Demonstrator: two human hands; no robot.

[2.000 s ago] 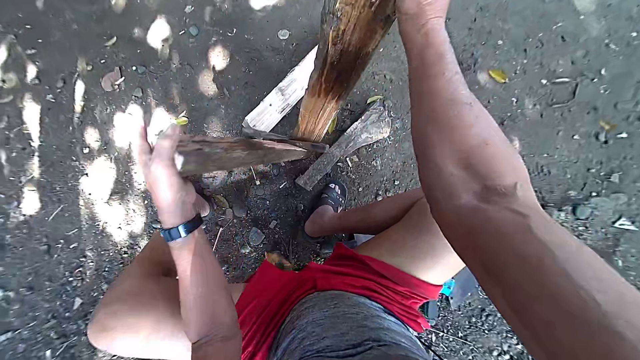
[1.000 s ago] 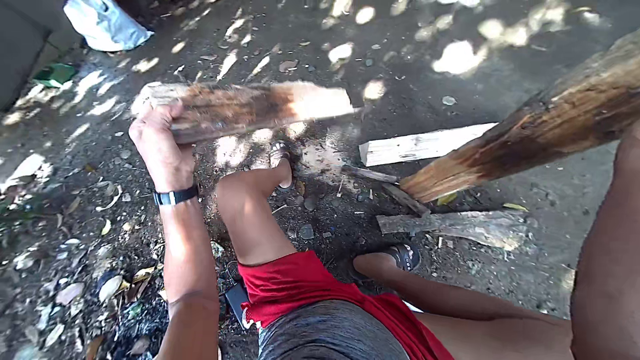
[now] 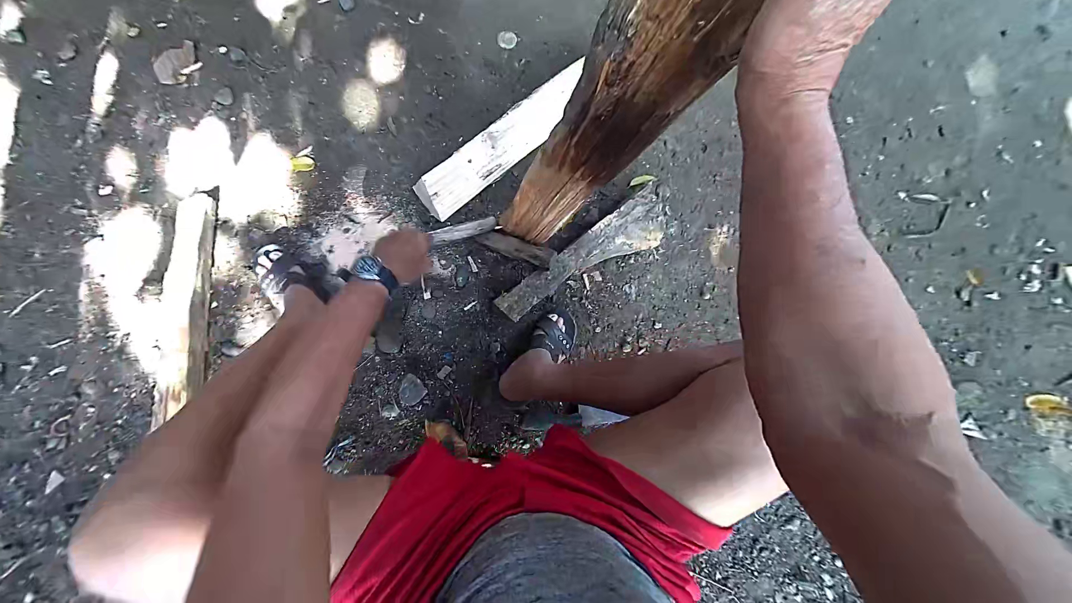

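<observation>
My right hand [image 3: 812, 38] is at the upper edge of the view, against a thick brown log [image 3: 645, 100]; its fingers are cut off by the frame. The log slants down to a pale tapered end near the ground. Low over the ground, my left hand [image 3: 404, 254], with a watch on its wrist, is closed around one end of a thin wooden stick [image 3: 463, 230]. The stick's other end meets the log's tip. A short dark wood piece [image 3: 515, 249] lies under the tip.
A pale squared timber [image 3: 502, 142] lies left of the log, and a flat weathered board [image 3: 586, 251] lies to its right. A split wood piece [image 3: 186, 301] rests on the ground at the left, beside my leg. My sandalled feet flank the work spot.
My left hand held a split wood piece; that piece now lies on the ground at the left. The hand has moved to the thin stick by the log's tip. My right hand stays by the log.
</observation>
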